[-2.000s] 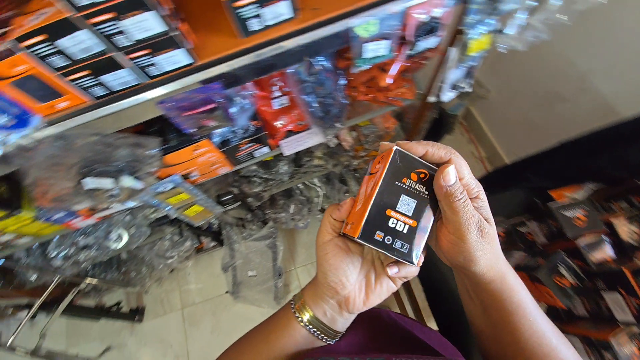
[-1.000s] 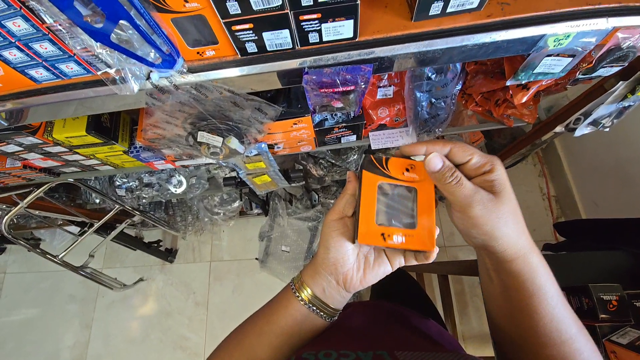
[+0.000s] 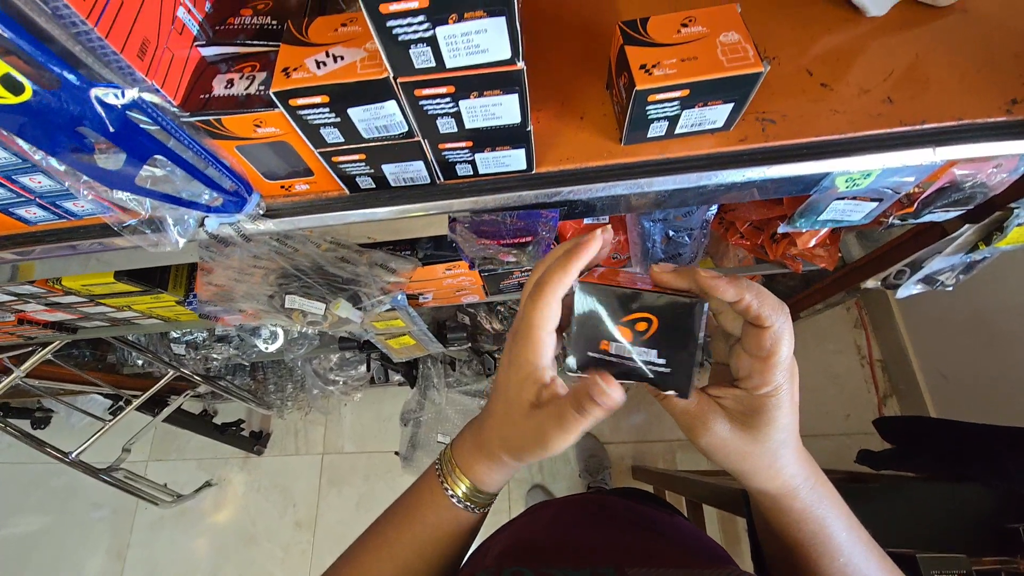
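Note:
A small black and orange cardboard box (image 3: 640, 340) is held between both hands, its glossy black face with an orange logo turned up. My left hand (image 3: 552, 368) has its thumb by the lower left of that face, with the fingers spread along the left side; how firmly it touches is unclear. My right hand (image 3: 736, 368) grips the right side, fingertips at the top edge and thumb at the bottom corner. A similar orange and black box (image 3: 684, 76) sits alone on the orange shelf above the hands.
Stacked part boxes (image 3: 464, 104) and a blue plastic part (image 3: 136, 120) in clear wrap occupy the shelf's left. Below its metal edge (image 3: 560, 196) are bagged parts (image 3: 296, 276). A chrome tubular rack (image 3: 104, 432) stands lower left; a dark wooden chair (image 3: 696, 480) is lower right.
The box in my hands has been turned from its orange, windowed face to a black face. My left fingers have spread upward along its side. The view has shifted toward the shelf.

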